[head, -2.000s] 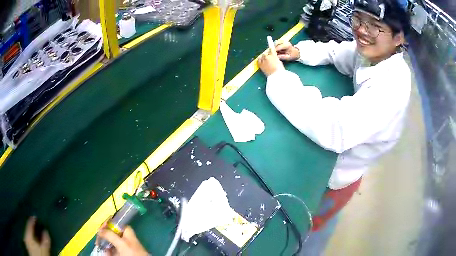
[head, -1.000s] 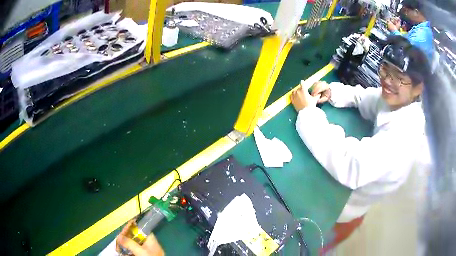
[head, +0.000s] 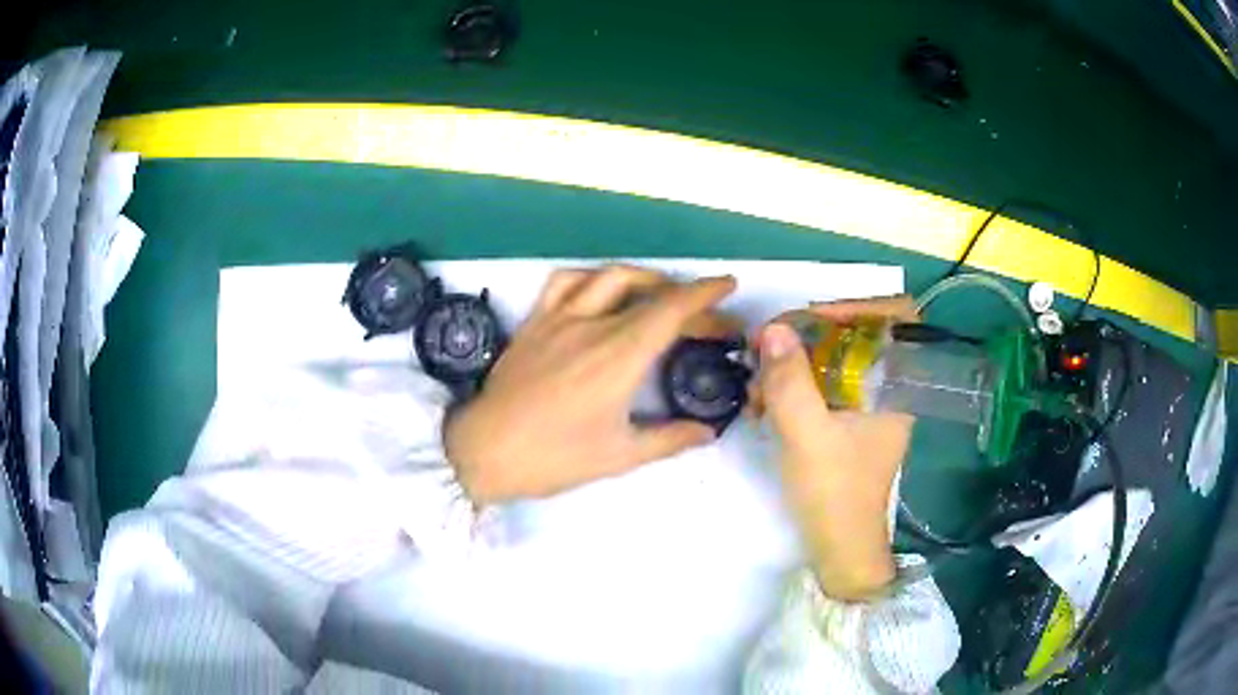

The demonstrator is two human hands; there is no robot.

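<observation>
My left hand [head: 570, 380] lies over the white work sheet [head: 570, 597], its thumb and fingers around a round black part [head: 706, 383]. My right hand [head: 835, 455] holds the glue syringe [head: 930, 387], a clear barrel with a yellow band towards its front and a green cap at its rear. The syringe lies nearly level and its front points left at the held part. The needle tip is hidden by my fingers. Two more round black parts, one here [head: 387, 289] and one beside it [head: 459, 340], lie on the sheet left of my left hand.
The dark green belt [head: 706, 82] runs behind a yellow strip [head: 543, 147], with two black parts on it. Stacked whitish trays or liners [head: 54, 326] stand at the far left. The black controller [head: 1154, 421], with a red light, hose, cables and white wipe [head: 1086, 543], is at the right.
The view has swung down from the seated worker and belt to the work sheet. My left hand, out of view a second ago, is now at a black part. My right hand still holds the syringe.
</observation>
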